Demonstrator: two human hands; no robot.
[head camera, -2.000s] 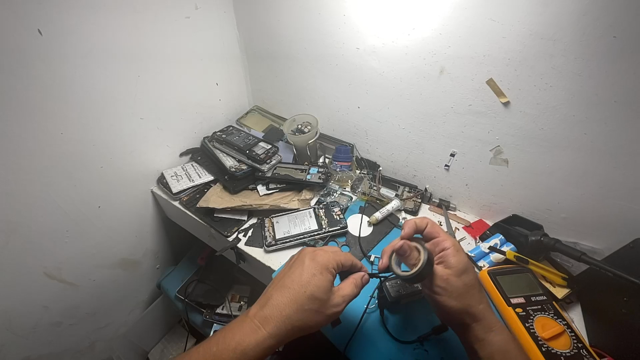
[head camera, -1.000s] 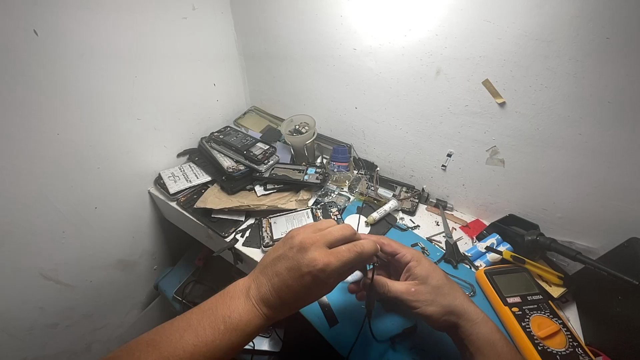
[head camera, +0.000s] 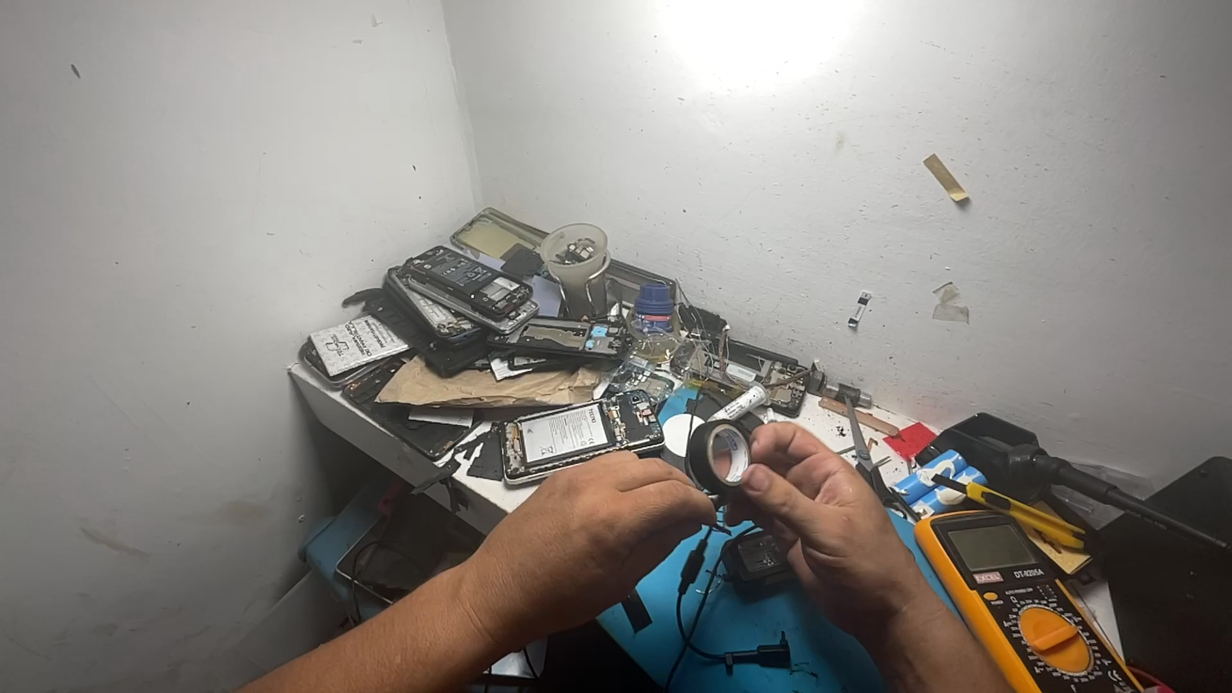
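Between the thumb and fingers of my right hand (head camera: 818, 510) is a roll of black electrical tape (head camera: 707, 460), held upright with its hole facing me. My left hand (head camera: 616, 529) is beside the roll, fingertips pinched on a thin black cable near the tape; its fingers hide most of the grip. Below the hands hang black cables with a thicker sleeve or connector (head camera: 693, 563) and a black angled plug (head camera: 770, 654) over the blue mat (head camera: 808, 626). A small black device (head camera: 756, 558) lies on the mat, partly behind my right hand.
An opened phone (head camera: 577, 438) with its battery showing lies beyond my left hand. Stacked phone parts (head camera: 462, 289), a cup of small parts (head camera: 577, 260) and a blue-capped bottle (head camera: 654, 318) stand farther back. At right are scissors (head camera: 866, 452), a yellow cutter (head camera: 1020, 510) and an orange multimeter (head camera: 1030, 606).
My hands have moved apart from their overlapped position one second ago, and the tape roll shows again. The opened phone, partly covered by my left hand then, is more visible.
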